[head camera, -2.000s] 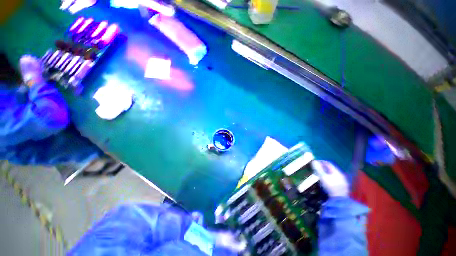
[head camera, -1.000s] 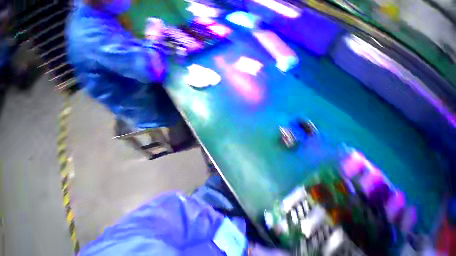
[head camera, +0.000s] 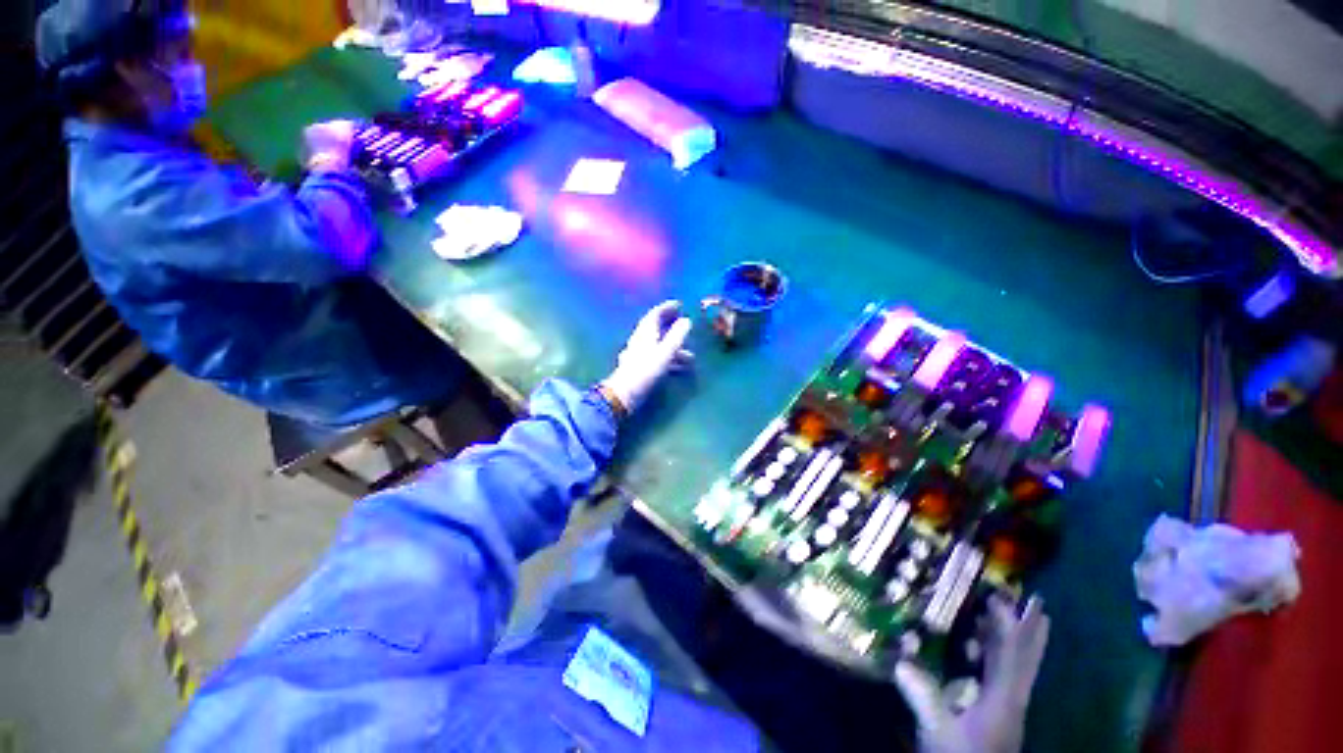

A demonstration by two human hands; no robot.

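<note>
A green power board [head camera: 899, 486] crowded with parts lies on the green bench mat in front of me. Rows of pale and pink-lit heat sinks stand on it, with copper-orange wound parts across the middle. My right hand [head camera: 980, 684], in a white glove, is at the board's near right corner, fingers apart; it holds nothing that I can see. My left hand [head camera: 648, 358], gloved, is left of the board and near the coating cup [head camera: 748, 290], apart from it, with nothing seen in it. The round cup stands on the mat with its handle towards my left hand.
A crumpled white cloth [head camera: 1215, 575] lies at right by the red mat [head camera: 1274, 677]. At left a person in blue [head camera: 221, 243] sits at another board [head camera: 438, 136]. Another white cloth [head camera: 476, 231] and a square paper [head camera: 594, 177] lie on the bench. A violet light strip [head camera: 1090, 125] runs along the back.
The board, held at the bench's near edge by my hands two seconds ago, now lies on the mat. My left hand has moved out towards the cup. The view has turned.
</note>
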